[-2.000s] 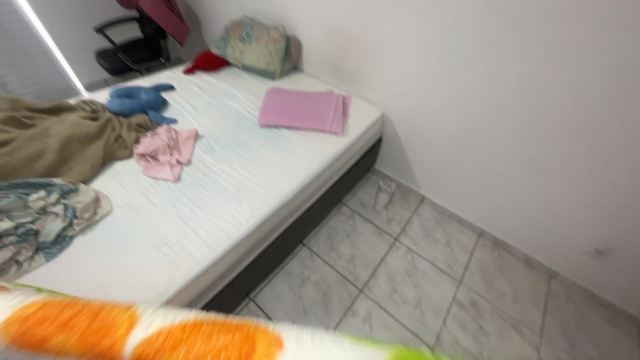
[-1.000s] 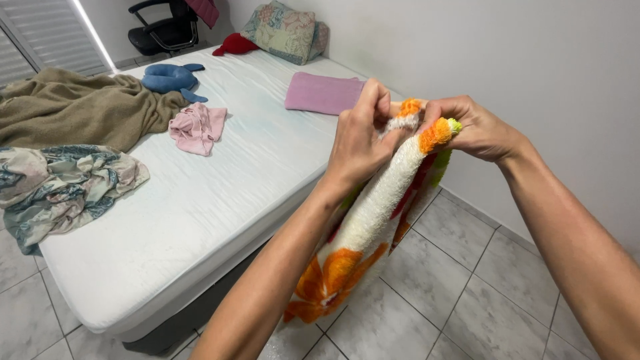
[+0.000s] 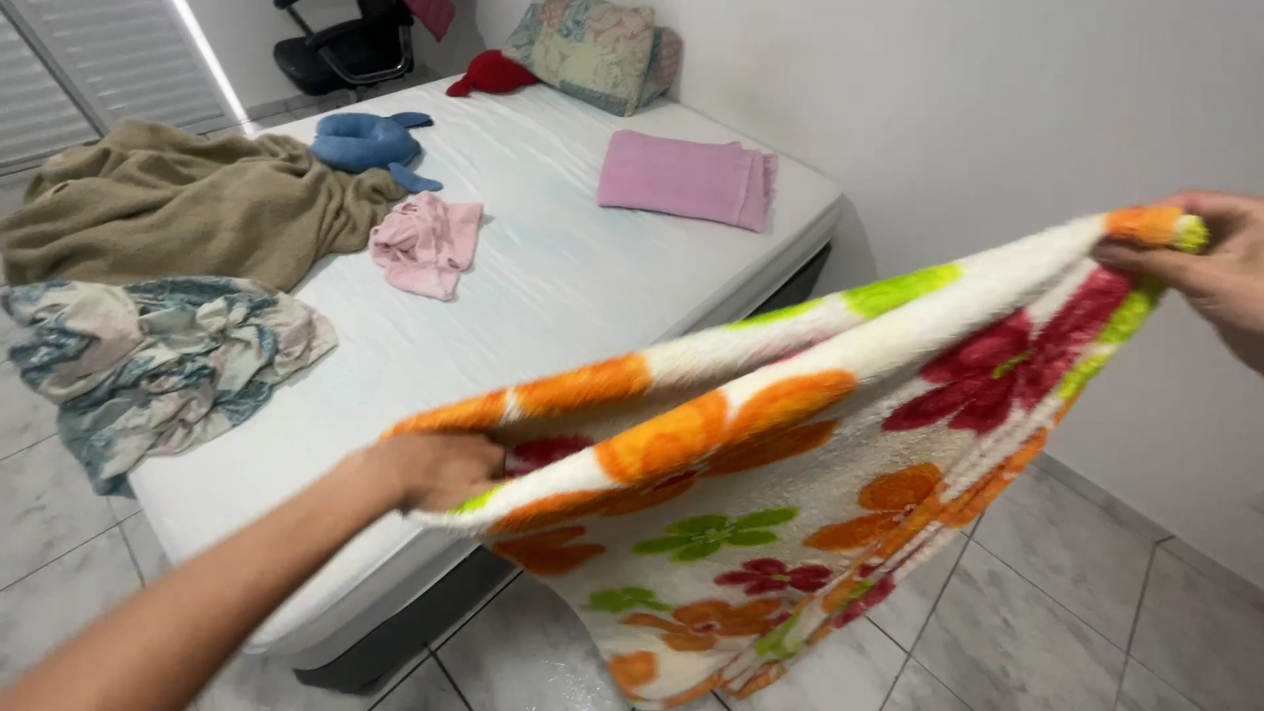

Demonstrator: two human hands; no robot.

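Observation:
A white fleece blanket with orange, red and green flowers [image 3: 721, 484] hangs folded between my hands, over the tiled floor and the near side of the bed. My left hand [image 3: 444, 469] is at its left end, the fingers partly hidden in the fold. At the upper right, my right hand [image 3: 1200, 252] pinches the other end between thumb and fingers. The blanket slopes down from right to left, and its lower part hangs loose.
On the white mattress [image 3: 533, 267] lie a folded pink cloth [image 3: 686, 180], a crumpled light-pink cloth [image 3: 427, 244], a blue neck pillow [image 3: 365, 143], a brown blanket [image 3: 188, 207], a floral sheet [image 3: 168, 355], a red plush item [image 3: 491, 74] and pillows [image 3: 588, 54]. A black chair [image 3: 346, 49] stands behind.
My hands were close together on the bunched blanket one second ago; now they are far apart, with the blanket stretched between them.

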